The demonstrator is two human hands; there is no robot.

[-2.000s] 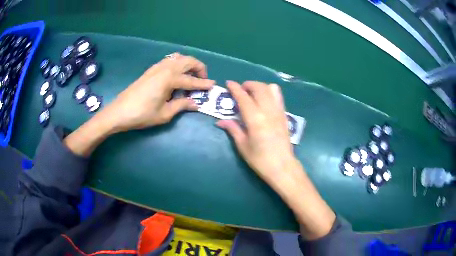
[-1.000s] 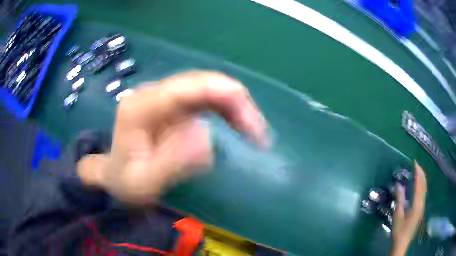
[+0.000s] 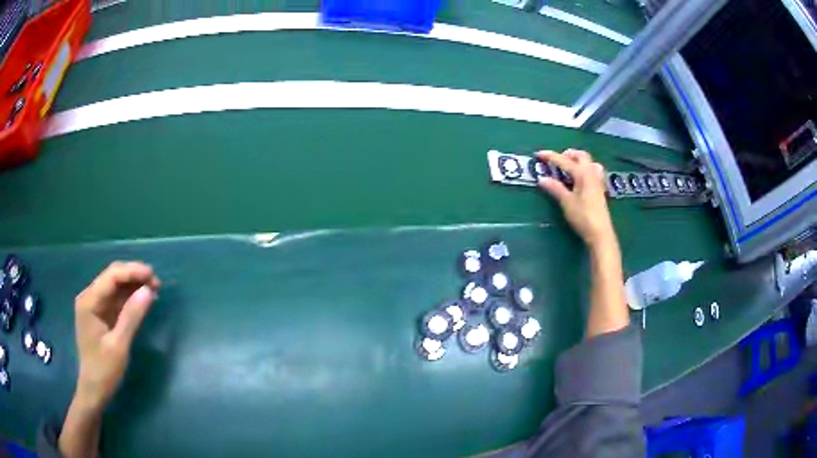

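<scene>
My right hand [image 3: 578, 188] grips a white strip board [image 3: 495, 167] with round black parts on it, beyond the raised edge of the work surface. Its fingers cover the board's middle. Another strip with several black rings [image 3: 658, 184] lies to the right, by the metal frame. My left hand [image 3: 109, 326] is above the left of the green surface, thumb and fingertips close together; I cannot tell if it holds anything small. A loose pile of round black parts with pale centres [image 3: 477, 335] lies right of middle. More such parts [image 3: 29, 306] lie at the far left.
A red bin [image 3: 40, 80] stands top left and a blue bin [image 3: 381, 12] at top centre. A clear squeeze bottle [image 3: 658, 284] lies right of my right forearm, with two small pale pieces [image 3: 700, 316] beside it. A metal-framed dark panel [image 3: 748, 98] stands at right.
The view has swung right. My right hand has moved from the right pile to the board beyond the edge. My left hand is now farther left. The left blue bin has left the view.
</scene>
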